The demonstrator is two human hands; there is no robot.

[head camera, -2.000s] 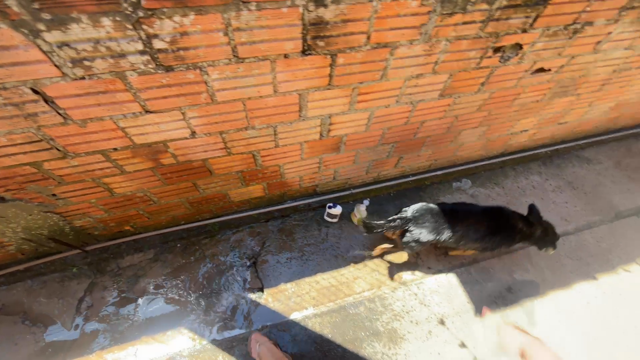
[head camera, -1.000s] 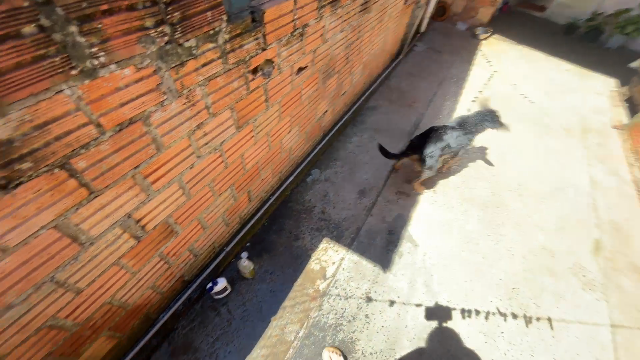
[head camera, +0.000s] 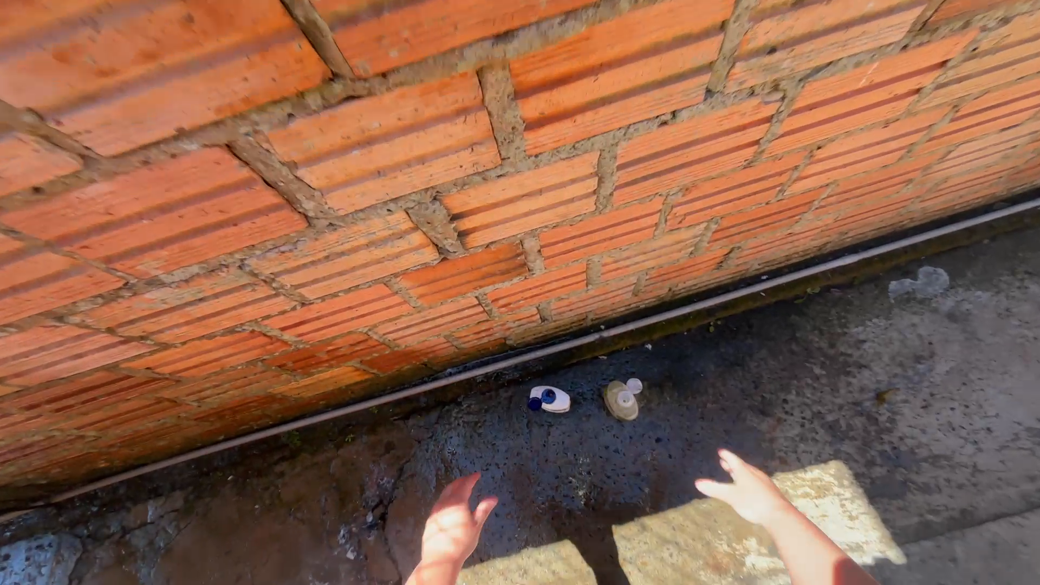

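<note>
Both hands reach in from the lower edge of the head view, fingers apart and holding nothing. My left hand is over the wet floor, below a white bottle with a dark blue flip cap. My right hand is below and to the right of a yellowish translucent bottle with a clear flip cap. The two bottles stand a little apart on the floor near the wall, and both caps look flipped back. Neither hand touches them.
A wall of ribbed orange bricks rises along the far side, with a thin pipe at its foot. Crumpled clear plastic lies at the right. The concrete floor is wet and cracked toward the left.
Both hands have come into view. The black dog, walking off to the right in the earlier frames, is out of view. The view has swung back toward the wall and bottles.
</note>
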